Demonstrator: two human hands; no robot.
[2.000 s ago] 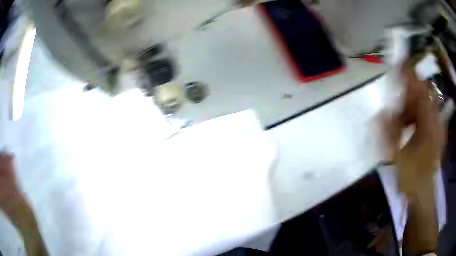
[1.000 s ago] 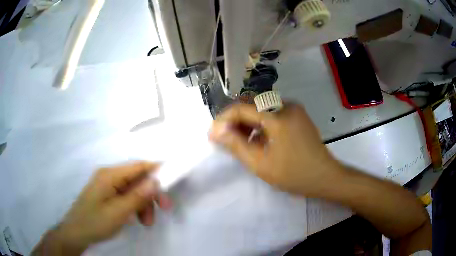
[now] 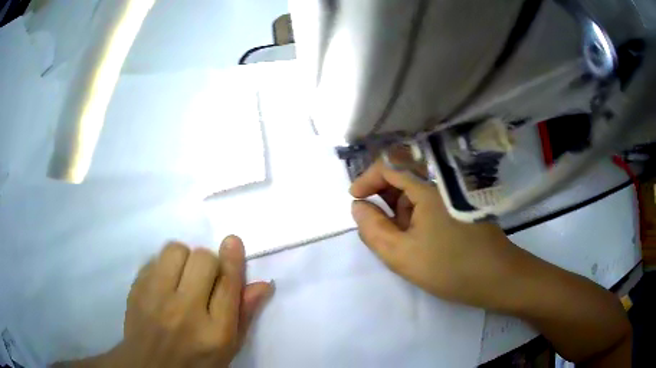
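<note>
A white fabric piece (image 3: 306,215) with a straight folded lower edge lies over larger white fabric (image 3: 345,309). My left hand (image 3: 190,302) lies on the fabric at the left end of that edge, fingers bent close together, thumb out to the side; it presses from above. My right hand (image 3: 439,241) has thumb and index fingertips at the piece's right side, pinching its edge just below the presser foot area (image 3: 356,162). The sewing machine head (image 3: 431,65) looms at the top. The needle tip cannot be made out.
A glowing lamp strip (image 3: 97,93) stands at the upper left. A cream ribbed knob (image 3: 485,198) shows through the machine's frame. The red-cased phone (image 3: 568,136) is partly hidden behind the head. A red strip (image 3: 629,172) is at the right edge. A ruler scale marks the table front (image 3: 514,330).
The machine head now fills more of the top and right. My left hand has gone from pinching fabric to lying on it. The fabric piece now lies flat, and my right hand is at its right side.
</note>
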